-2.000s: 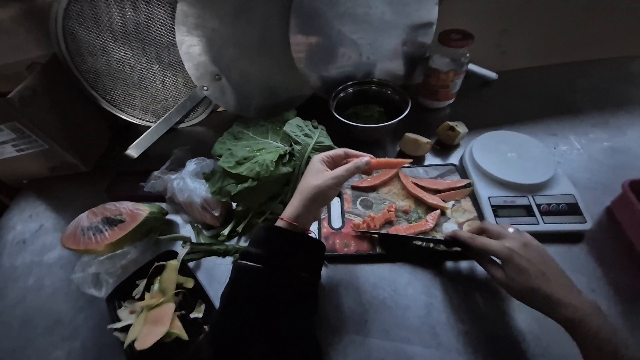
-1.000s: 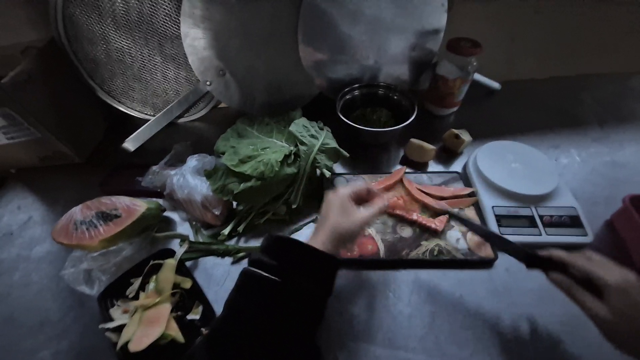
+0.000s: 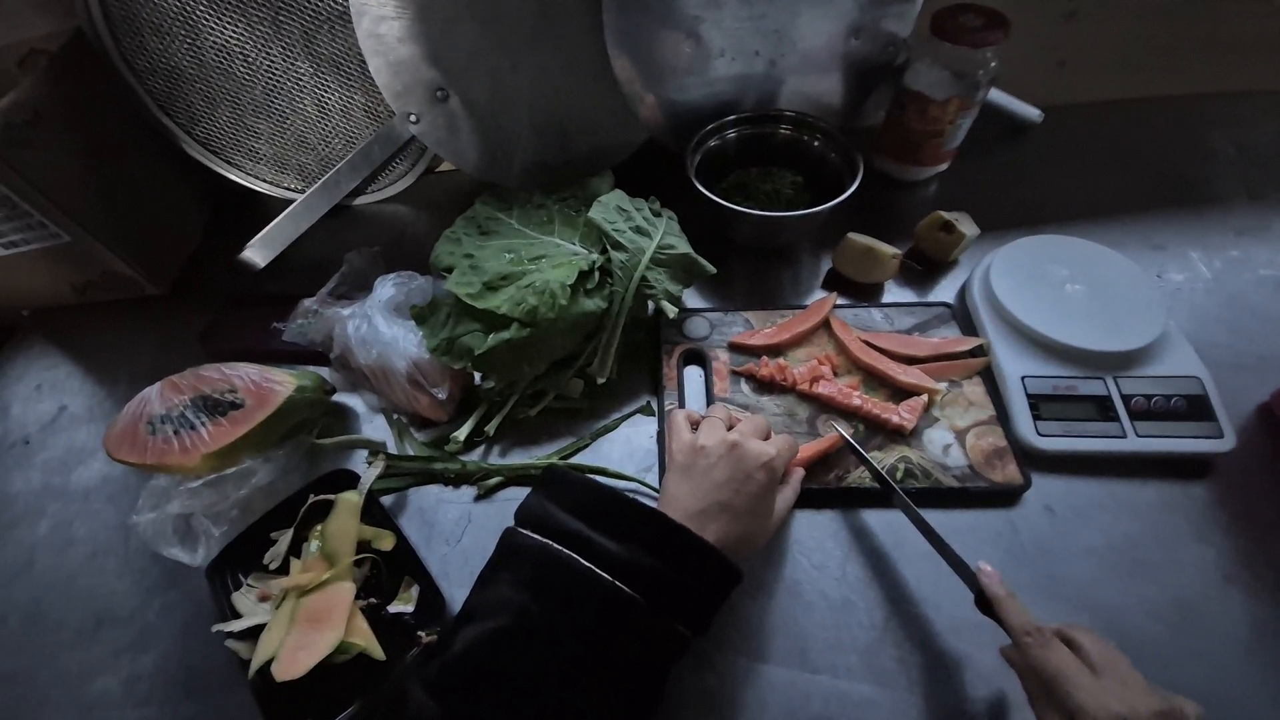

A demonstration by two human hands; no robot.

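My left hand presses a papaya slice onto the lower part of a printed cutting board; much of the slice is under my fingers. In my right hand is a kitchen knife, its tip at the exposed end of that slice. Diced papaya and a scored papaya strip lie mid-board. Several uncut papaya slices rest along the board's upper side.
Right of the board stands a white kitchen scale. Behind are a metal bowl, a glass jar and potato-like pieces. Leafy greens, a bagged item, a wrapped papaya half and a black tray of peelings are left.
Two seconds ago my left hand held a papaya piece raised over the board; now it presses a slice down near the lower edge. The knife has swung round and its tip points up-left.
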